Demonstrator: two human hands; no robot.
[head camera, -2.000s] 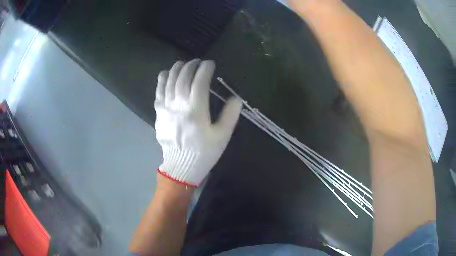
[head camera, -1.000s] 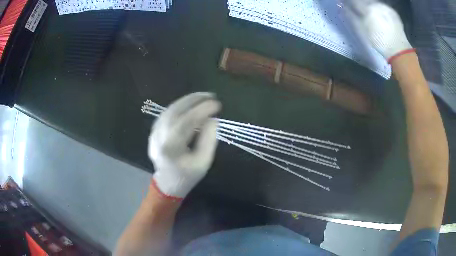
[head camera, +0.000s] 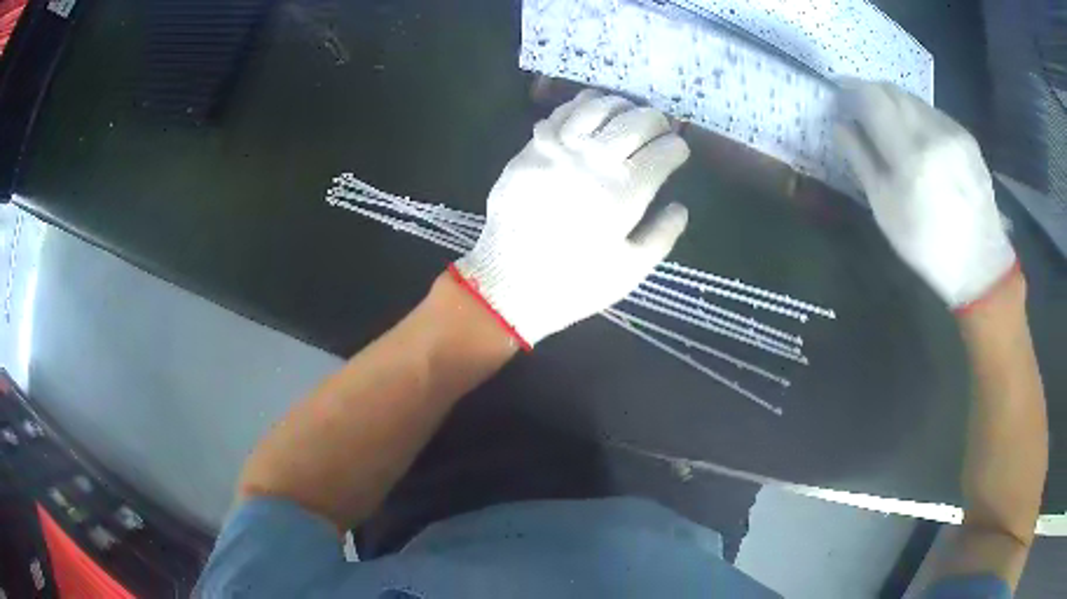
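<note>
A white perforated panel (head camera: 690, 73) lies over the brown bar (head camera: 731, 150), most of which is hidden. My right hand (head camera: 930, 193), in a white knit glove, is at the panel's right end with its fingertips on it, blurred. My left hand (head camera: 585, 211), gloved, is over the loose bundle of narrow strips (head camera: 725, 310) and near the panel's lower left edge; its fingers are apart and it holds nothing that I can see. The strips show on both sides of my left hand.
More perforated panels (head camera: 837, 41) lie behind, at the top right. A black ribbed piece (head camera: 199, 53) is at the top left. A red and black container (head camera: 88, 515) is at the lower left. The bench's pale front edge (head camera: 878, 501) runs below the strips.
My right hand has come nearer from the panel stack, with a panel now over the brown bar. My left hand has moved right and forward, off the strips' left part.
</note>
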